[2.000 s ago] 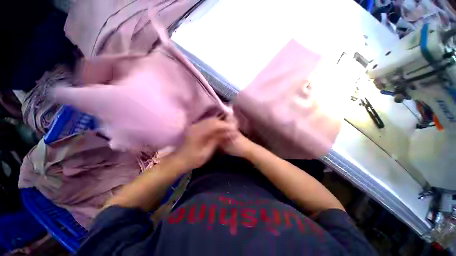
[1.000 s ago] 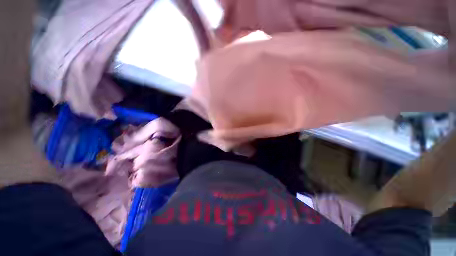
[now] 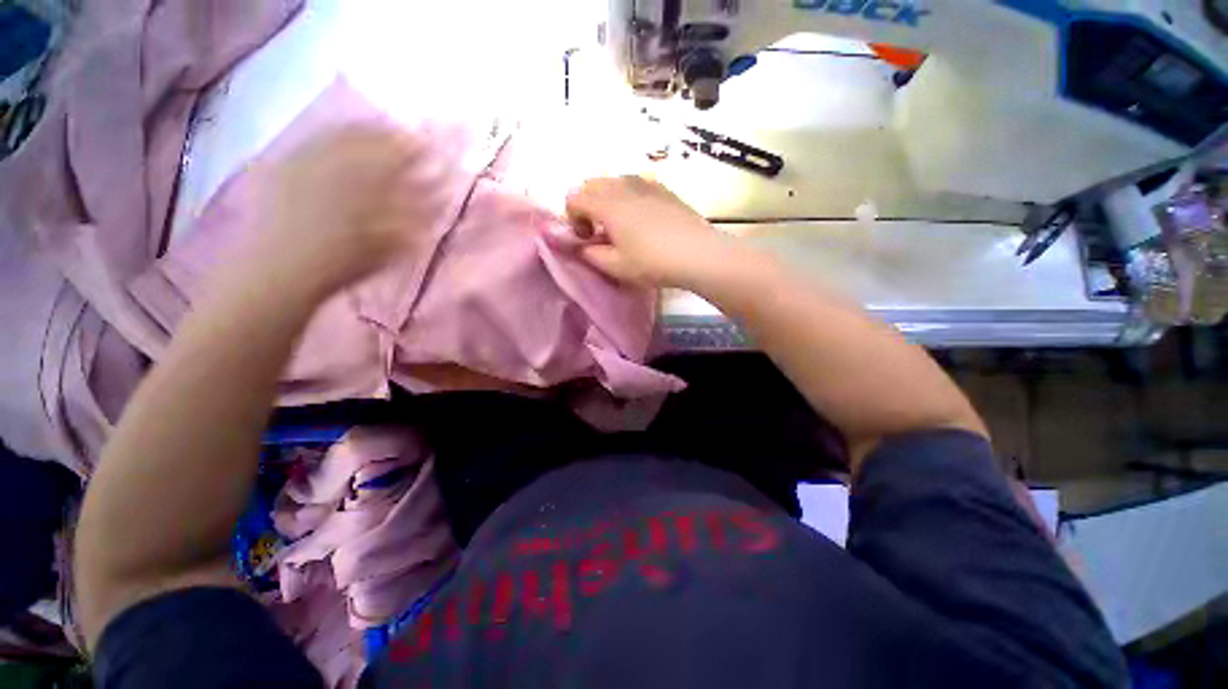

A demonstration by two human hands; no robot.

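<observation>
A pink garment panel [image 3: 471, 303] lies bunched on the white machine table, its near edge hanging over the front. My left hand [image 3: 353, 202] is blurred on the panel's left part; whether its fingers grip cloth cannot be told. My right hand [image 3: 626, 232] pinches the panel's right edge between thumb and fingers, just below the needle area. The sewing machine head [image 3: 687, 41] stands above and right of the panel, its needle area washed out by lamp glare. Black thread snips [image 3: 734, 150] lie flat right of the needle.
Long pink folds [image 3: 81, 269] hang at the left table edge. A blue crate [image 3: 391, 630] with pink pieces [image 3: 364, 525] stands beside my lap. A dark open-handled tool [image 3: 1045, 233] lies at the right of the table. A grey marked strip [image 3: 835, 327] runs along the front edge.
The pink cloth held up in front of me a second ago now lies on the table. Both hands have moved in over it, and the view has turned so the machine is nearer the centre.
</observation>
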